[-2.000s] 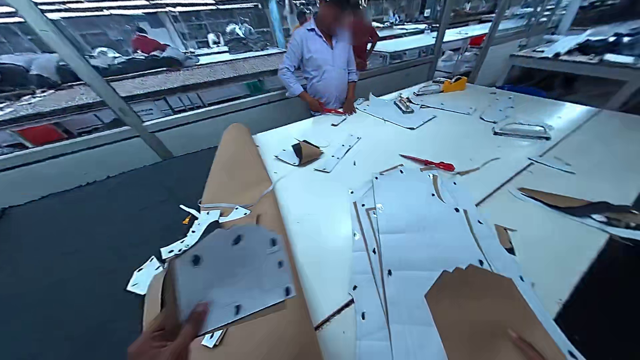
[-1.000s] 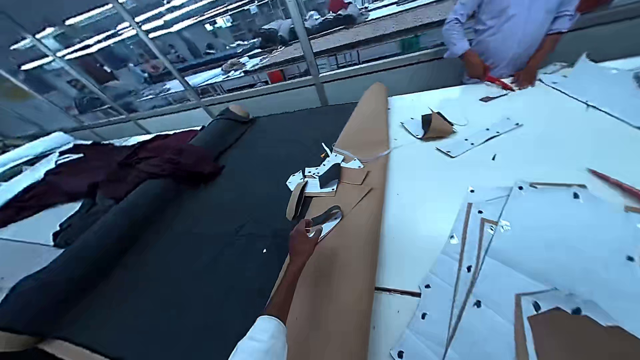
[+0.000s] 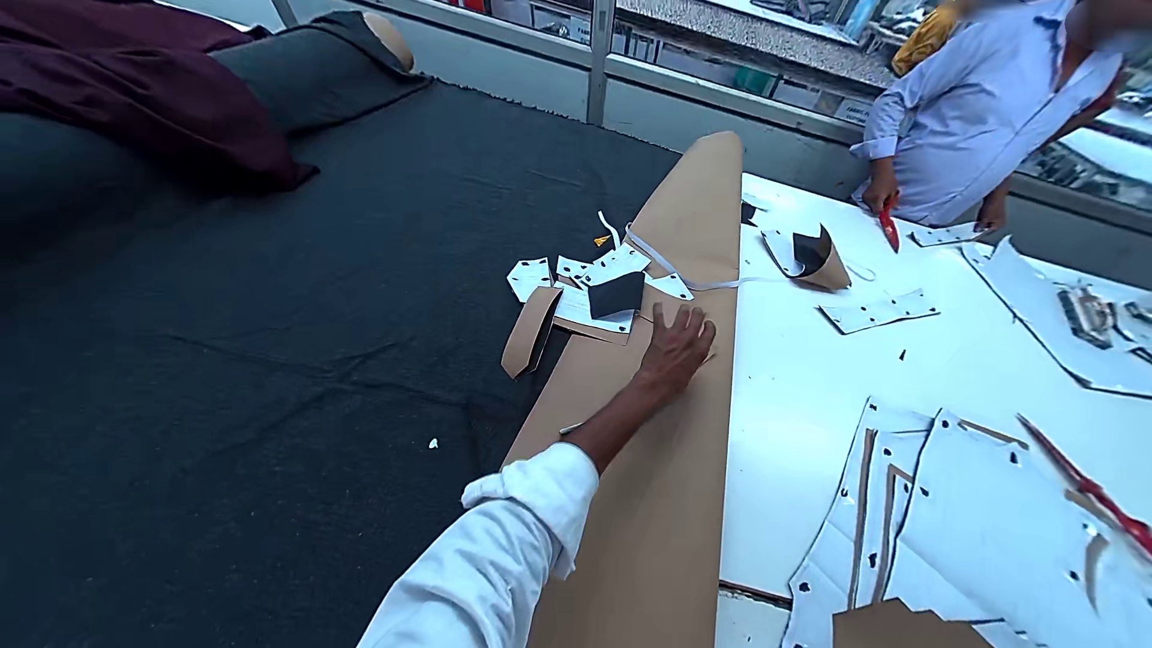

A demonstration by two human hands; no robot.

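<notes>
My left hand [image 3: 677, 353], in a rolled white sleeve, lies palm down on a long folded sheet of brown paper [image 3: 630, 504], its fingers slightly bent and apart. Whether anything thin lies beneath the palm is hidden. Just beyond and left of the fingers is a loose pile of white pattern pieces [image 3: 617, 263] with dark marks, a small dark piece [image 3: 616, 295] on top. A folded brown strip [image 3: 531, 333] lies at the pile's left edge. A narrow white tape [image 3: 661, 259] crosses the paper. My right hand is out of view.
Dark fabric [image 3: 297, 405] covers the left side, with maroon cloth [image 3: 135, 99] over a roll. On the white table [image 3: 783, 432] lie large white pattern sheets [image 3: 981, 513], red-handled scissors [image 3: 1093, 486] and a curled brown-and-black piece [image 3: 821, 261]. Across it a person [image 3: 963, 117] holds a red tool [image 3: 888, 225].
My left hand held a grey-white piece, then a small curved piece; now it rests on the brown paper near the pile. My right hand has left the view. The view has swung left.
</notes>
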